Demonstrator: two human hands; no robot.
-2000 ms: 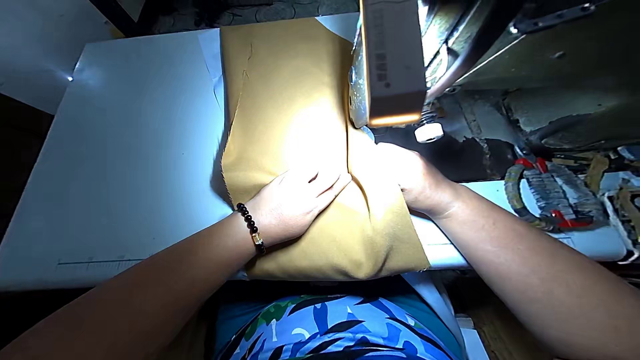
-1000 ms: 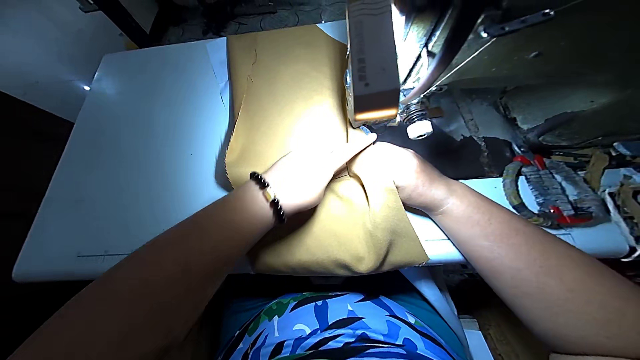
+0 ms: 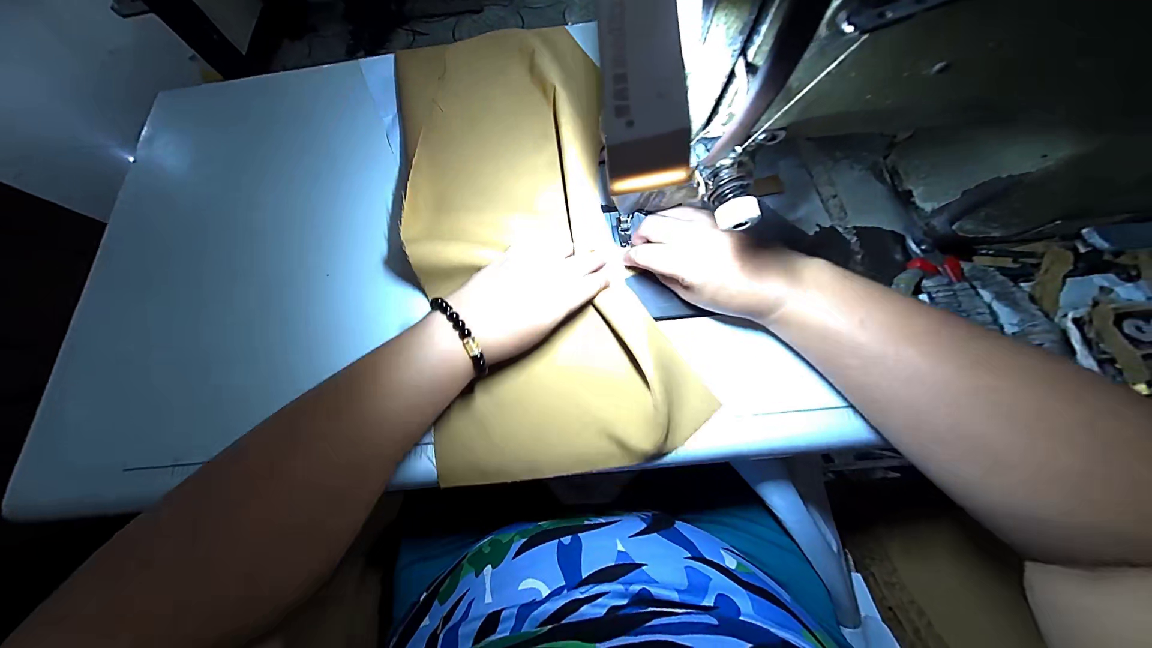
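Note:
A mustard-yellow fabric piece (image 3: 486, 162) lies lengthwise over the white sewing table and reaches its front edge, with folds along its right side. My left hand (image 3: 540, 292), with a black bead bracelet at the wrist, rests on the middle of the fabric, its fingers toward the presser foot. Beside the presser foot (image 3: 624, 227) of the sewing machine (image 3: 648, 99) is my right hand (image 3: 697, 261), thumb and fingers drawn together by the fabric's right edge. Whether anything is between those fingers cannot be told.
The white tabletop (image 3: 243, 270) extends left of the fabric. Close above my right hand is a white-capped tension knob (image 3: 738, 212). Right of the machine lie cluttered scraps and red-handled tools (image 3: 936, 266). A table leg (image 3: 796, 531) stands below the front edge.
My right hand has come off the fabric fold to the right of the presser foot. My left hand has drawn back from it since one second ago. The fabric's right part lies farther left, uncovering the machine bed.

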